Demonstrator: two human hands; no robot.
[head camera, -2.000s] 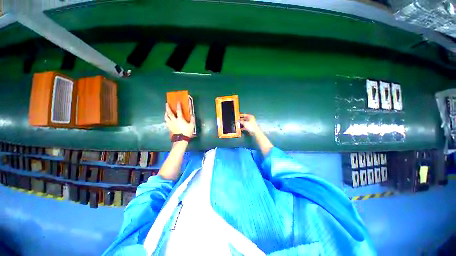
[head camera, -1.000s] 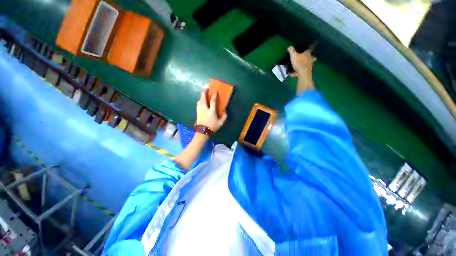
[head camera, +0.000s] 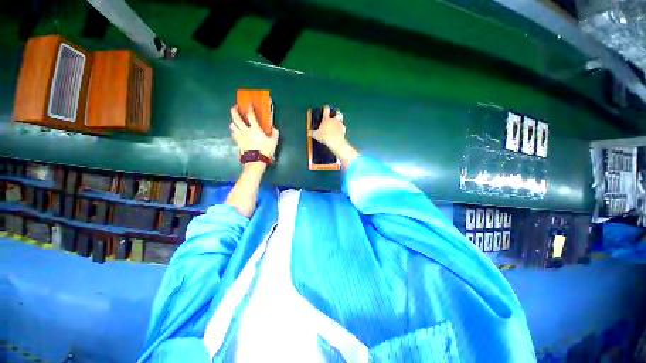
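Note:
An orange fixture stack (head camera: 253, 105) lies on the green bench left of centre. My left hand (head camera: 255, 136) grips its near part with the fingers spread over it. To its right lies an orange frame (head camera: 326, 167) with a dark centre. My right hand (head camera: 331, 130) is over this frame, its fingers on a black flat unit (head camera: 323, 115) at the frame's far end. The hand hides part of the frame, and whether the unit lies inside the frame or on top of it cannot be told.
Thick orange blocks (head camera: 117, 91) with ribbed faces stand at bench left. Black flat pieces (head camera: 281, 40) lie on the far side. White-framed parts (head camera: 528, 134) and shiny film (head camera: 503, 183) are at bench right. Weighted fixtures (head camera: 99, 213) and a parts tray (head camera: 488, 230) are below the bench.
My right hand moved from the frame to the far side, then came back over the frame with a black unit. One black piece is gone from the far side. My left hand stays on the stack.

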